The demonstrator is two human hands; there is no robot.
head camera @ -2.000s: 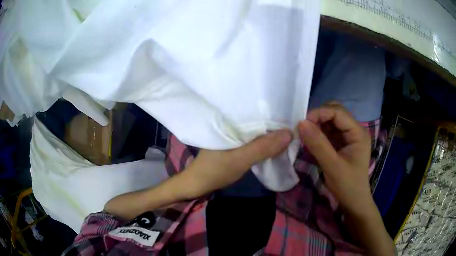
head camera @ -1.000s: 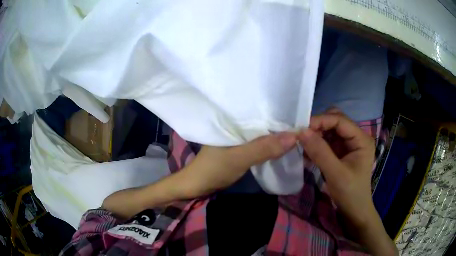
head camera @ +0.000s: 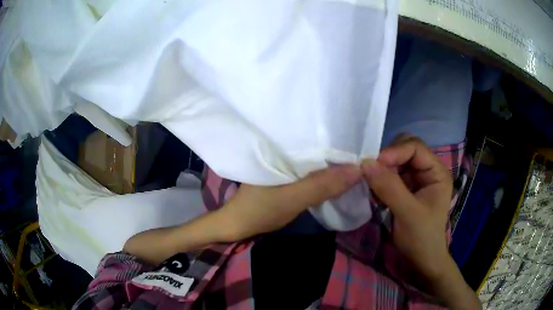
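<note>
The white fabric piece [head camera: 242, 79] hangs from the table over my lap, with soft folds at the left. A narrow folded edge [head camera: 384, 91] runs down its right side to my fingertips. My left hand [head camera: 303, 191] pinches the cloth between thumb and fingers where a seam meets the folded edge. My right hand [head camera: 412, 181] pinches the folded edge at the same spot, its fingertips touching the left thumb. A small flap of cloth [head camera: 344, 211] hangs below my hands. The fingers under the cloth are hidden.
The pale table edge with a printed measuring scale [head camera: 485, 27] is at the upper right. More white cloth [head camera: 115, 218] lies at lower left, near a cardboard box [head camera: 109, 158] and a yellow frame [head camera: 21, 260]. A yellow-rimmed basket [head camera: 522, 242] stands at lower right.
The folded edge has shifted slightly right and now slants more. Both hands stay pinched at the same spot, a little lower than two seconds ago.
</note>
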